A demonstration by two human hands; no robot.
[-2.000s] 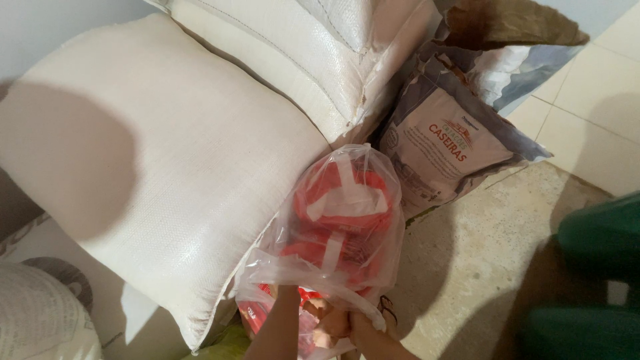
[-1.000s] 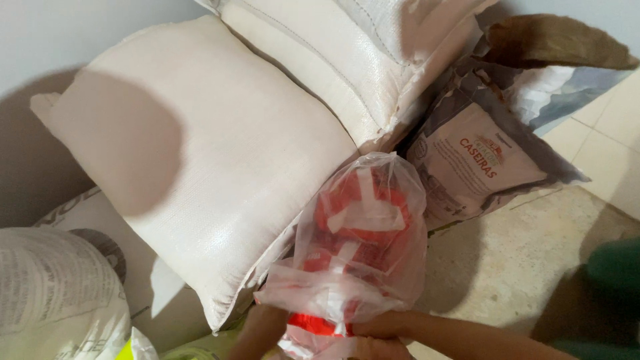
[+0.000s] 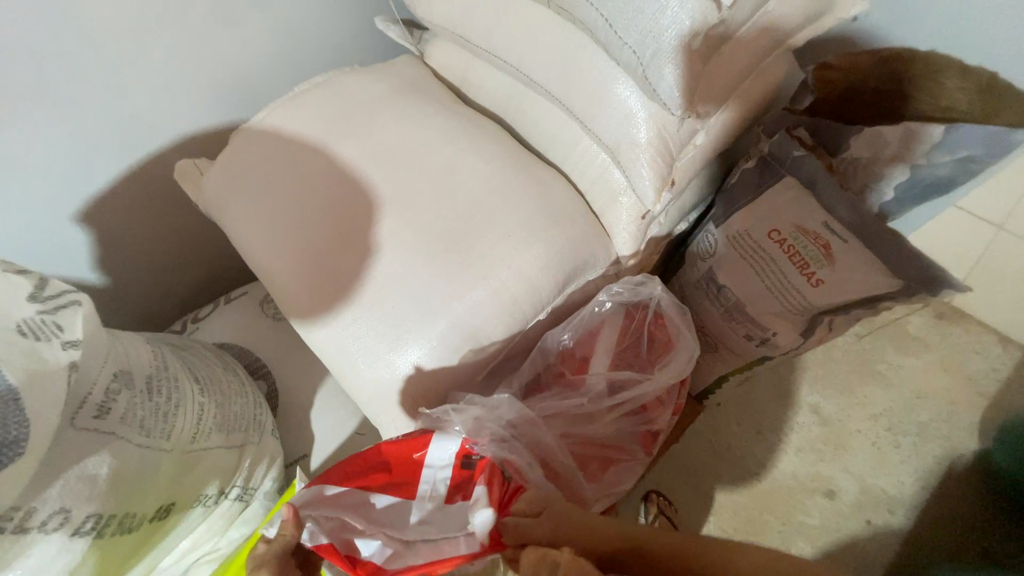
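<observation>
A red and white plastic package lies at the bottom centre, partly out of a clear plastic bag that holds more red packages. My left hand grips the package's left edge, thumb on top. At its right end my right hand has its fingers closed on the gathered red plastic, close to the mouth of the clear bag. The lower parts of both hands are cut off by the frame.
Large white woven sacks are stacked against the wall. At the left stands a printed sack. A grey printed bag leans at the right, below a torn brown paper sack. Concrete floor lies at the lower right.
The red package has come partly out of the clear bag, where the earlier frames show it inside or at the mouth. My left hand has moved left, away from my right.
</observation>
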